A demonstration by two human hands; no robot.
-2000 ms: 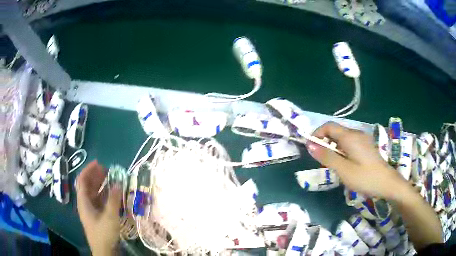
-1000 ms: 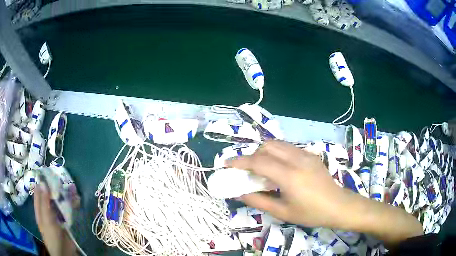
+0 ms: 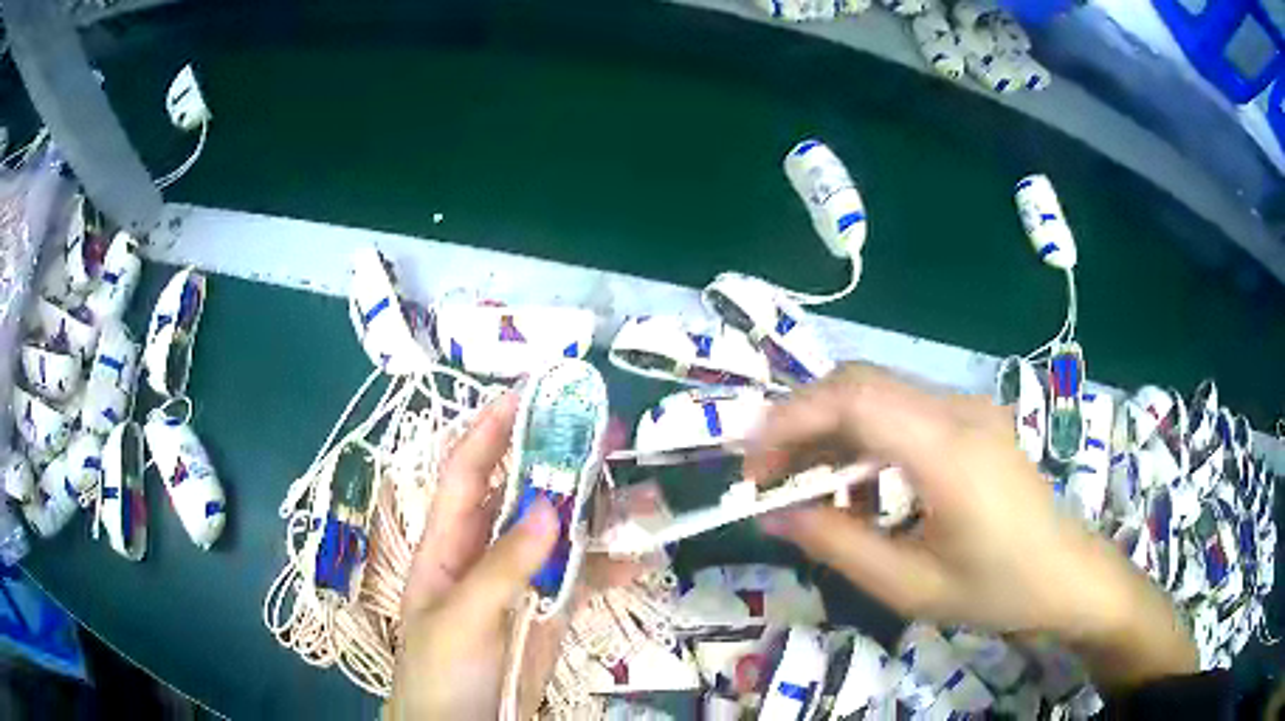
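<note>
My left hand (image 3: 472, 563) holds an open half-assembled unit (image 3: 561, 430) upright, its green circuit board at the top and the blue and red block below under my thumb. A pale cord runs down from it. My right hand (image 3: 916, 521) is just to the right and holds a white back cover (image 3: 768, 504) edge-on between thumb and fingers, apart from the unit. The heap of pale cord loops (image 3: 409, 437) lies behind and beside my left hand, partly hidden by it. A green and blue insert (image 3: 343, 521) lies on the heap's left side.
Units rest along the metal rail (image 3: 268, 254). Closed units (image 3: 826, 197) with cord tails lie on the green conveyor belt (image 3: 564, 155). A dense pile of waiting units (image 3: 1170, 493) is at right, more shells at front centre. Another unit pile (image 3: 71, 380) and plastic bag are at left.
My left hand has come from the far left to the centre with the open unit. My right hand has moved right, and the white cover it holds has turned edge-on. A closed unit now lies at left.
</note>
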